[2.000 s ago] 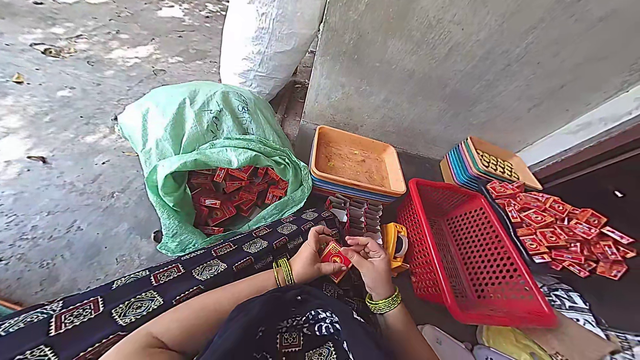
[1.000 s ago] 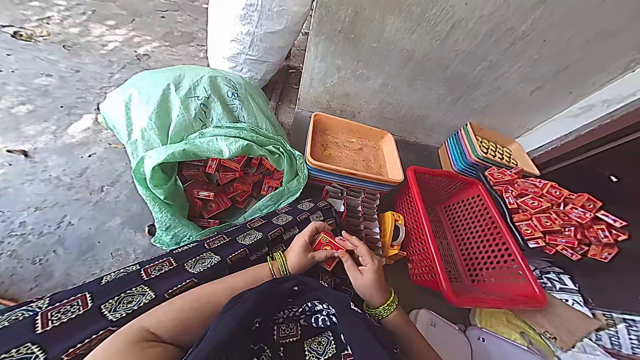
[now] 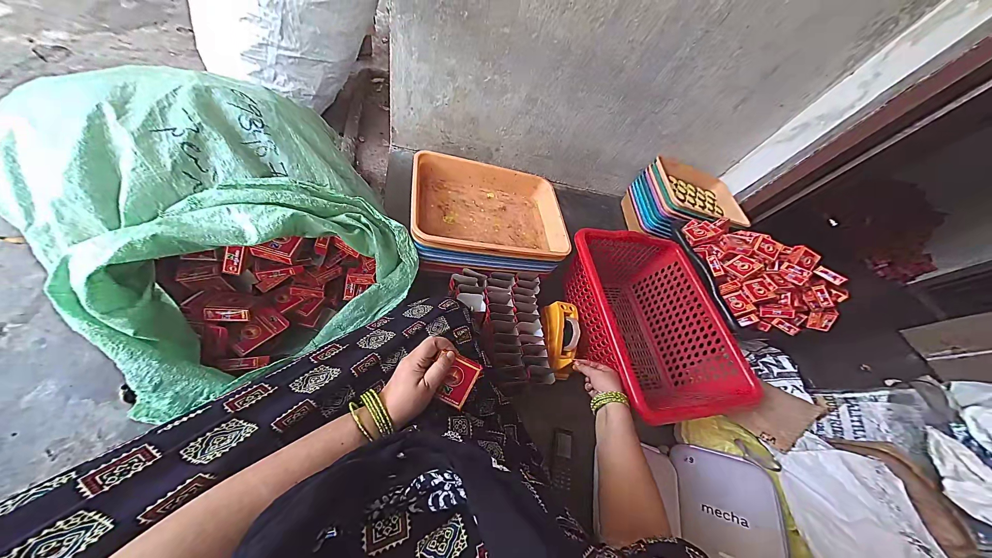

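Observation:
My left hand holds a small red printed cardboard box by its edge above my patterned lap. To its right, my right hand has its fingertips at the lower end of a yellow tape dispenser; whether they pinch a piece of tape is too small to tell. Left of the dispenser stand rows of small open cartons with their flaps up. A green woven sack at the left gapes open over many red boxes. The red perforated plastic basket sits right of the dispenser.
Stacked trays with an orange one on top stand by the wall. A second tray stack holds small round yellowish things. Red boxes lie heaped behind the basket. A white sack, a grey lid and a phone-like handset are also about.
My right hand has left the small red box and moved right to the yellow dispenser. My left hand keeps hold of the box. The view has shifted closer.

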